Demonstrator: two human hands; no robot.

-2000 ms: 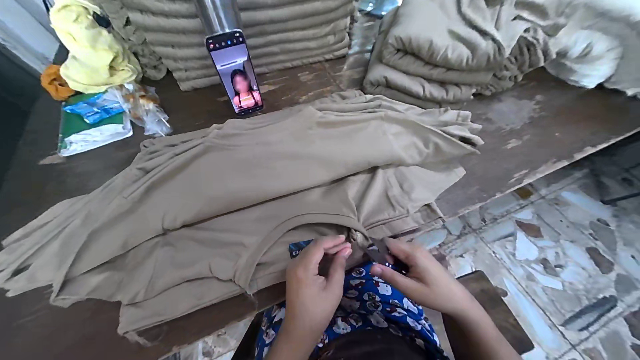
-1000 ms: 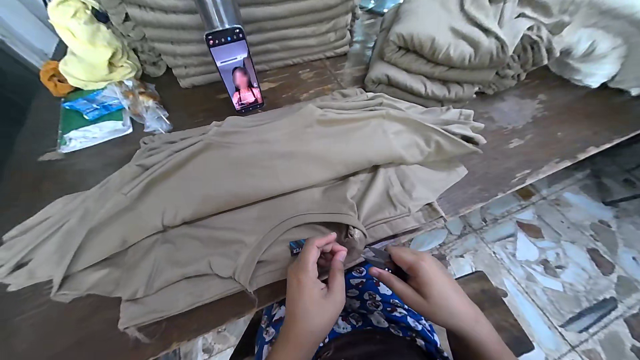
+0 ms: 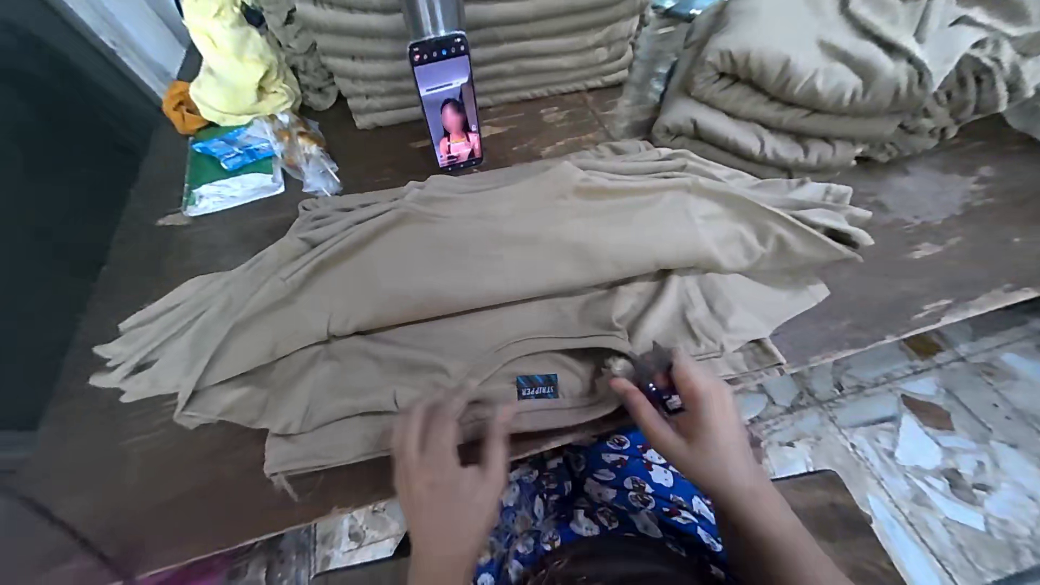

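Note:
Several beige knit shirts lie stacked on the wooden table, the nearest one with its round neckline toward me. Inside that neckline a dark woven label shows, bearing writing. My left hand, blurred, has its fingers apart at the near edge of the neckline, left of the label. My right hand is closed around a small dark tool at the right side of the neckline; its kind is unclear. The tool's tip is beside a bunched bit of fabric.
A phone leans upright against a metal cylinder behind the shirts. Folded beige fabric piles stand at the back, another at back right. Yellow cloth and plastic packets lie at back left. The table edge borders a tiled floor.
My left hand has moved left, away from the label, and its fingers have spread. The label, partly hidden by that hand before, now shows whole. My right hand remains near the neckline's right side.

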